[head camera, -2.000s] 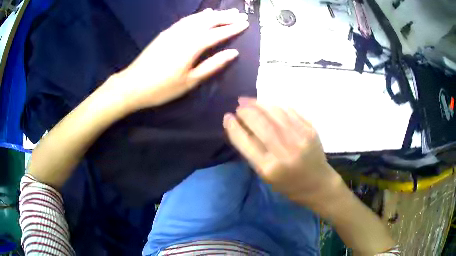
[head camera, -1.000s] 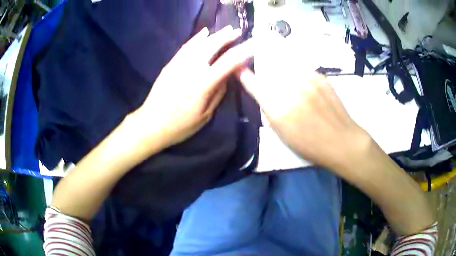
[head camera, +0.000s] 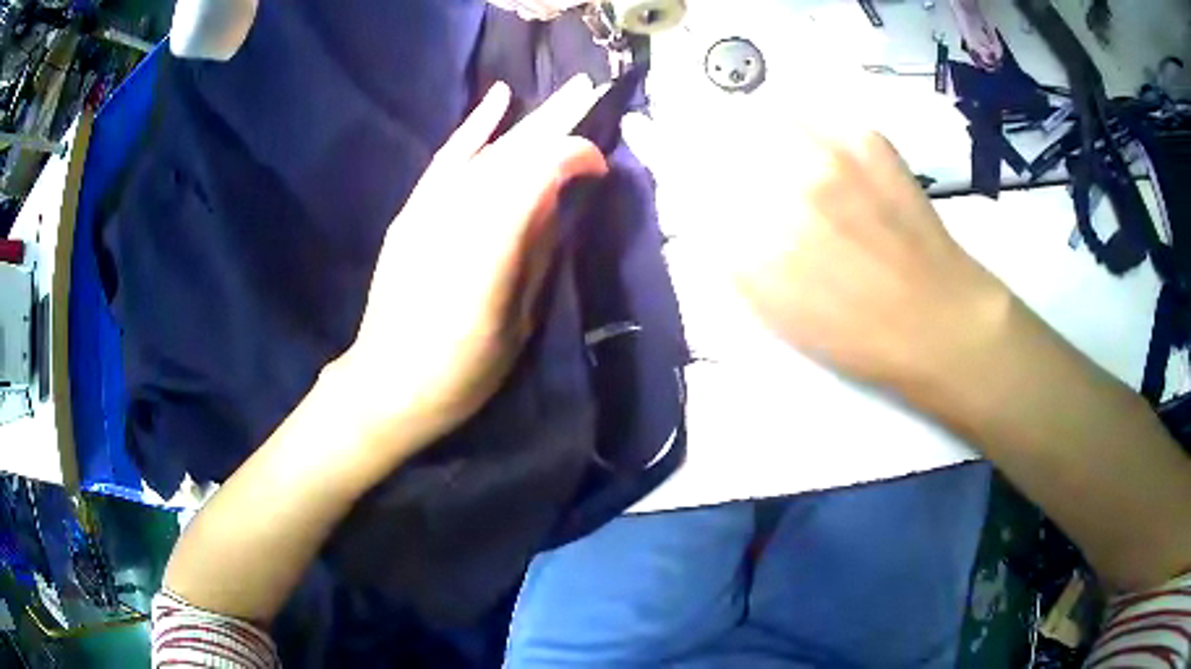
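A large navy-black garment panel covers the left of the white table and hangs over its front edge. Its right edge is turned or layered, with a narrow dark flap and thin pale lines on it. The flap's top runs under the presser foot. My left hand lies on the panel with its fingers toward the foot, its thumb and forefinger on the folded cloth edge. My right hand is over the white table beside the cloth edge, its fingertips lost in glare, so I cannot tell if it holds anything.
A round metal disc lies right of the foot. Dark shears, a pink-handled item and black scraps lie at the upper right. A white rounded machine part is at the upper left. Blue surface lines the left side.
The cloth's right edge now shows a separate flap with pale lines. My right hand has moved up from the lower edge, then a little right, away from the cloth. The view has shifted.
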